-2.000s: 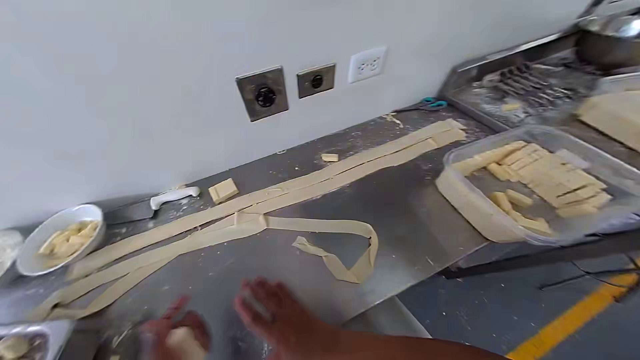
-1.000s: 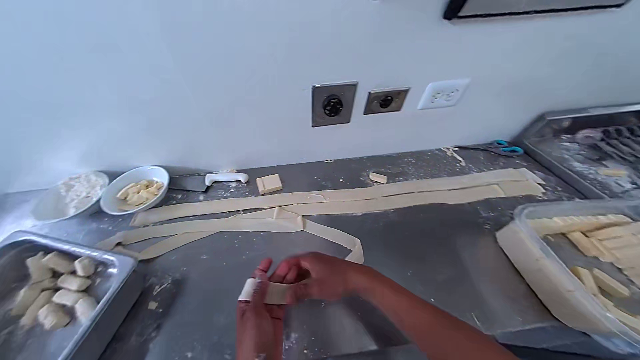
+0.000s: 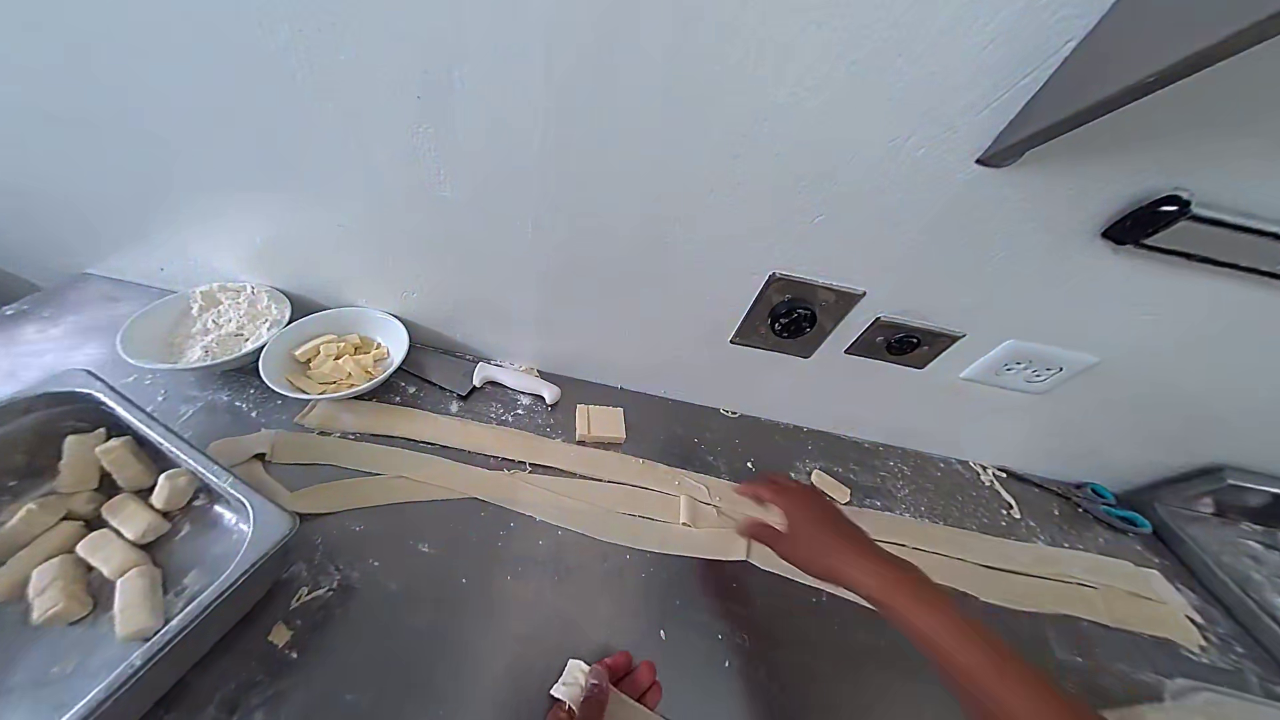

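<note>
My left hand (image 3: 612, 690), at the bottom edge, holds a piece wrapped in a dough strip (image 3: 572, 684); part of it is cut off by the frame. My right hand (image 3: 805, 530) reaches over the long flat dough strips (image 3: 600, 500), its fingertips at the strips near a small folded end; whether they grip is blurred. A knife with a white handle (image 3: 516, 382) lies behind the strips, beside a pale block (image 3: 600, 423) with a scored line. A small pale stick (image 3: 830, 486) lies just behind my right hand.
At the left stands a metal tray (image 3: 240, 555) of wrapped dough pieces. Behind it are a bowl of flour (image 3: 150, 335) and a bowl of pale yellow pieces (image 3: 392, 345). Blue-handled scissors (image 3: 1115, 510) lie at the back right, near another metal tray (image 3: 1200, 500). Outlets are on the wall.
My hands were together around a strip piece one second ago; now they are apart. My right hand has moved to the long strips, and my left is lower in view. The view has swung left.
</note>
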